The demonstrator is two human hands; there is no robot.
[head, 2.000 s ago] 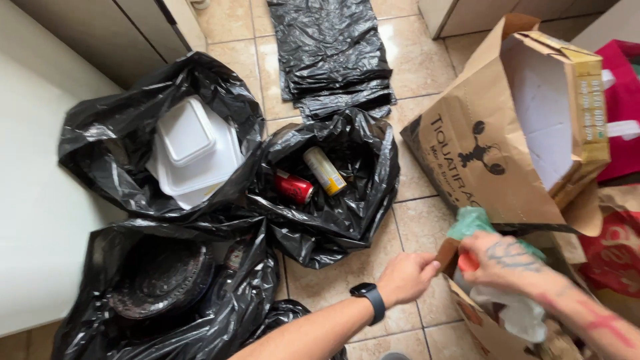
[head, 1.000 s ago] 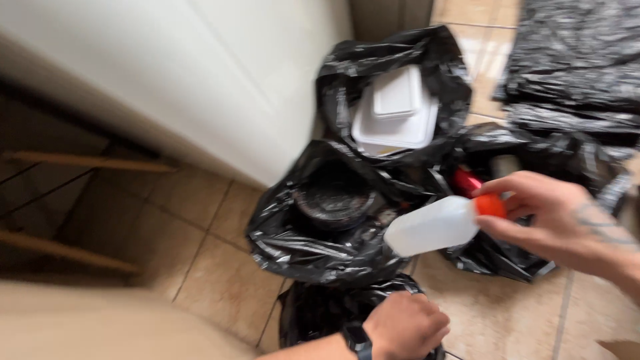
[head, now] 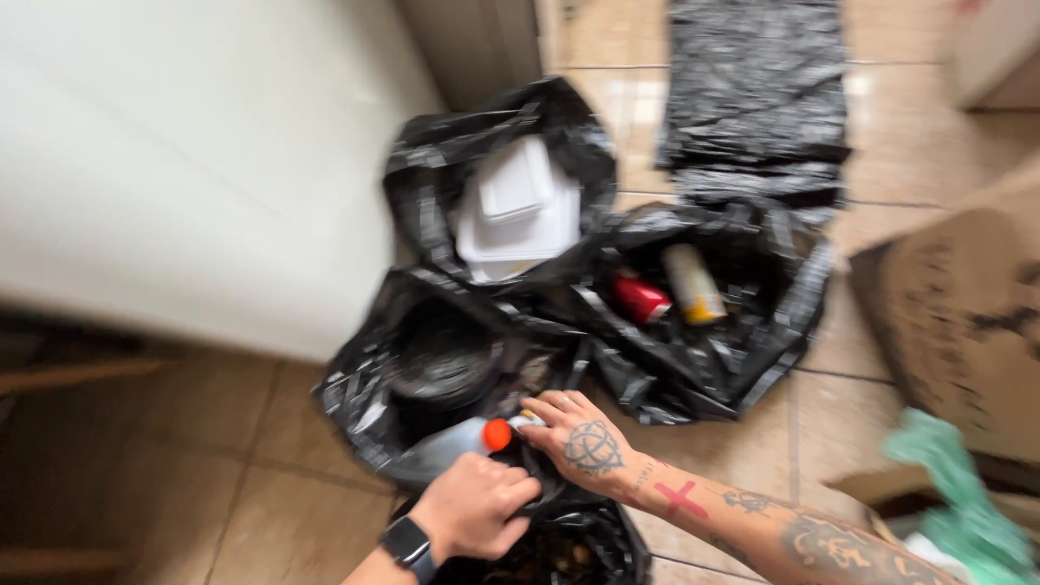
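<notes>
A translucent plastic bottle with an orange cap lies in the lower left black plastic bag, next to a round black plastic container. My left hand, with a smartwatch on the wrist, is closed on the black bag's edge just below the bottle. My tattooed right hand is right of the orange cap, its fingertips around a small whitish item that is blurred and partly hidden. Below both hands, another black bag holds brownish matter.
White foam trays fill the upper black bag. A red can and a white and yellow can lie in the right bag. Flattened black bags lie on the tiles. Brown paper bag and green plastic bag are at right.
The orange-capped bottle, held in my right hand a second ago, now lies in the lower left bag, released. My right hand has a small whitish item at its fingertips.
</notes>
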